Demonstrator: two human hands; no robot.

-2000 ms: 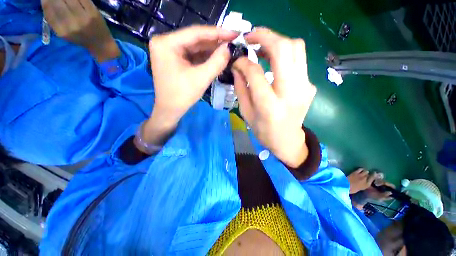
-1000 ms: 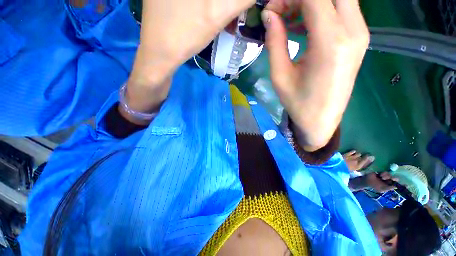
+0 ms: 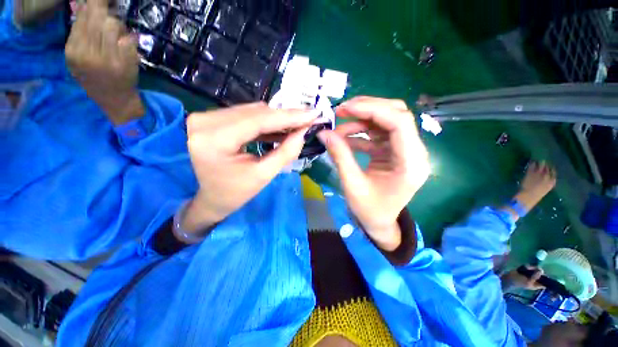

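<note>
A small black device unit [image 3: 316,140] is pinched between both hands at the upper centre. My left hand [image 3: 237,146] holds it from the left with thumb and fingertips. My right hand [image 3: 383,159] holds it from the right, with thumb and index fingertip at its edge. The fingertips cover much of the unit, and its finer parts are too small and blurred to tell. White angular pieces [image 3: 301,81] show just beyond the fingertips.
A black pocketed tray [image 3: 223,51] with silvery units lies at upper left. A neighbour's hand [image 3: 101,57] is beside it. A grey metal bar [image 3: 528,105] crosses the green bench, with a white scrap [image 3: 430,124] at its end. Another worker's hand [image 3: 537,181] and a pale green fan [image 3: 568,271] are at right.
The view has shifted back, showing the tray and white pieces again. My hands appear smaller and lower, still together at the unit. The right-hand worker's arm now reaches over the bench.
</note>
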